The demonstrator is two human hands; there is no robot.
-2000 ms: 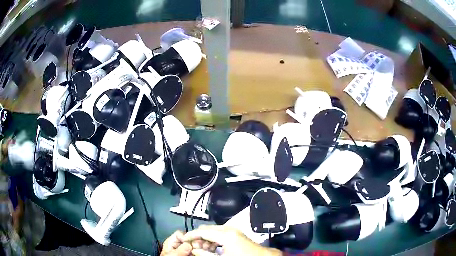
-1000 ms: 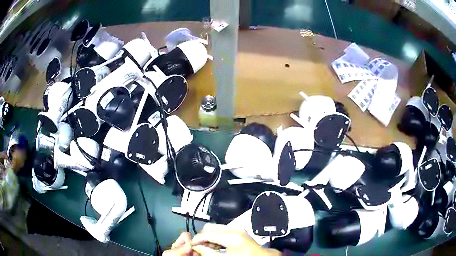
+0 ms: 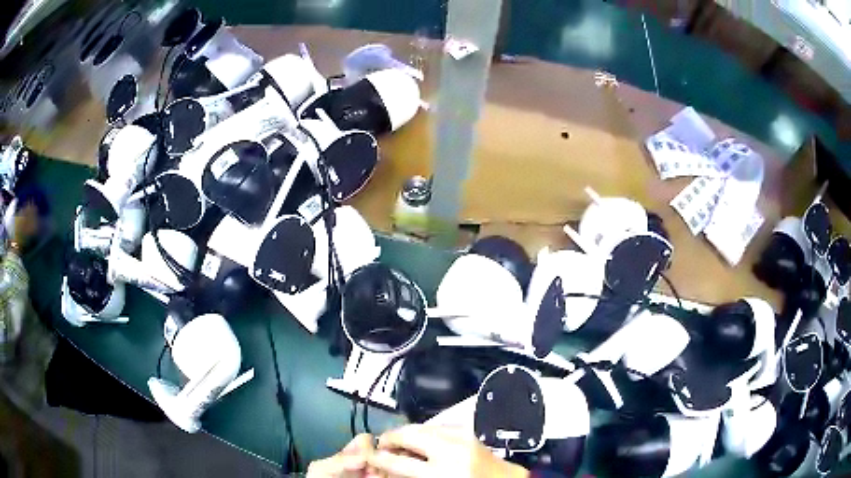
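Observation:
My left hand [image 3: 345,459] and my right hand [image 3: 439,452] meet at the bottom edge, partly cut off, fingertips together. Whatever may be between the fingers is hidden. Thin black cables run down to the fingers from a security camera [image 3: 383,308] with a glossy black head and a white bracket, just above the hands. Right beside my right hand lies another camera with a black base pad [image 3: 509,408] facing up.
Many white-and-black cameras crowd the green bench [image 3: 244,322] left and right. Behind are a cardboard sheet [image 3: 551,140], a metal post [image 3: 454,121], a small bottle [image 3: 412,201], label sheets [image 3: 711,182] and a dark box at right. Another person's arm [image 3: 14,289] is at the left edge.
The view has shifted, so the bench things appear further right. My hands stay together at the bottom edge. The other person's arm at the left has moved up along the bench edge.

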